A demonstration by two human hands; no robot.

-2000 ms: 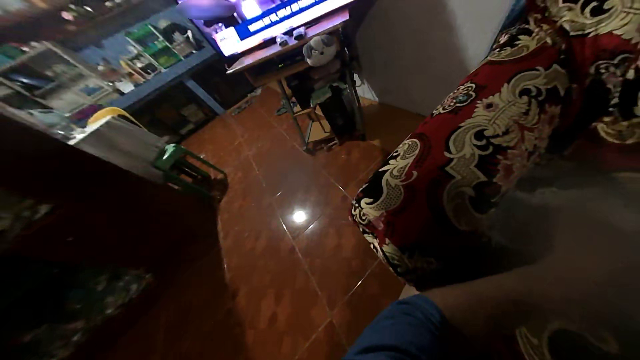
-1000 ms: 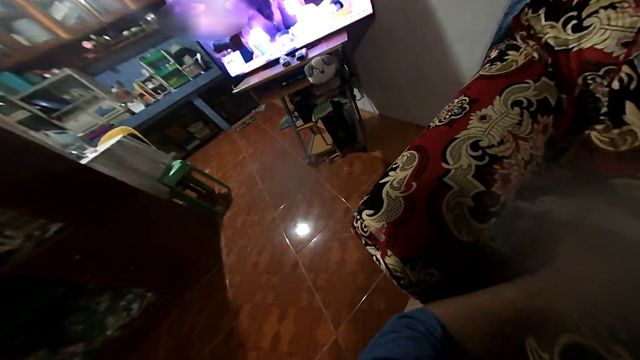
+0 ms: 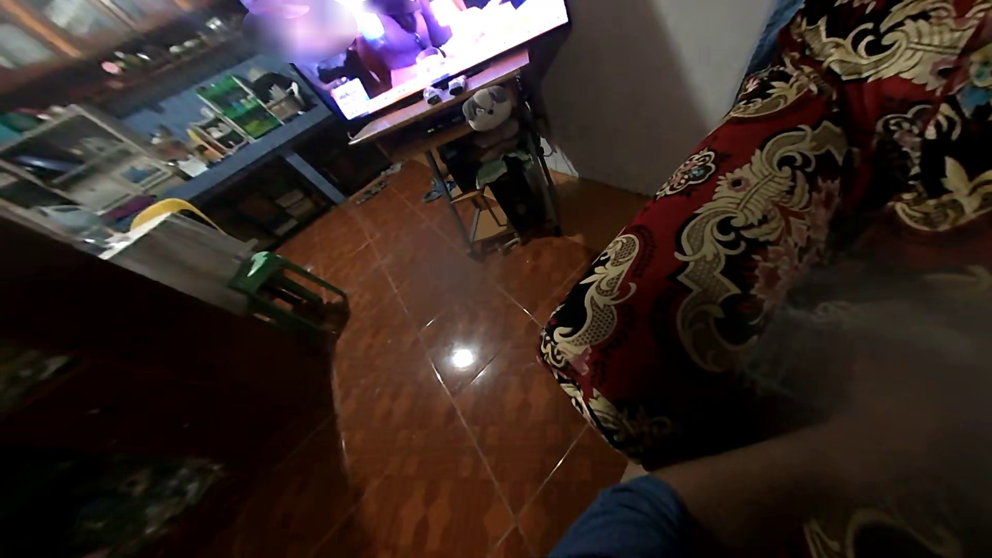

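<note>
Neither my left hand nor my right hand can be made out. A bare limb with blue cloth at its end crosses the lower right; whether it is an arm or a leg I cannot tell. It lies against red, black and cream patterned fabric that covers what looks like a sofa. A greyish blur hides part of the right side, so anything held there is hidden.
Beyond the glossy tiled floor, a lit television stands on a wheeled stand with a plush toy. A green plastic stool, a yellow-backed chair and shelves are at left. Dark furniture fills the lower left.
The picture on the television has changed, and the band of writing seen two seconds ago no longer shows. The view has tilted slightly upward.
</note>
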